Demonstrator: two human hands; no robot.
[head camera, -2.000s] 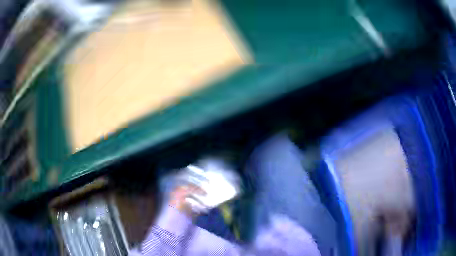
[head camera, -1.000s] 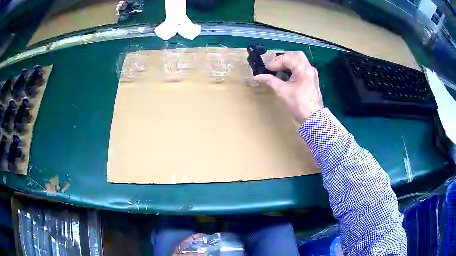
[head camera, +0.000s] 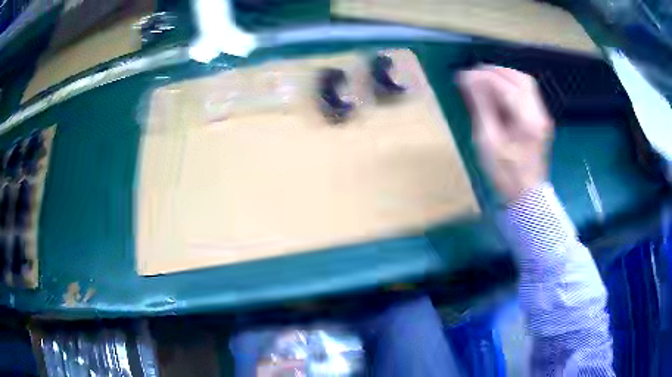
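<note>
The tan cardboard sheet lies on the green bench. Two black moulded parts stand at its top right, one at the top edge and one to its left. Faint clear blister shells line the top edge further left. My right hand is blurred, fingers curled, right of the sheet and over the near side of the black tray; I cannot tell if it holds anything. My left hand is low at the bottom edge, partly cut off, around a shiny stack of blisters.
A filled sheet with rows of black parts lies at the far left. A white stand is at the back. The black tray and white paper are at right. The carton of blisters and blue crate are below the bench.
My right hand has let go of the black part at the sheet's top and moved right, off the sheet. Two black parts now stand there. The view has shifted and tilted slightly.
</note>
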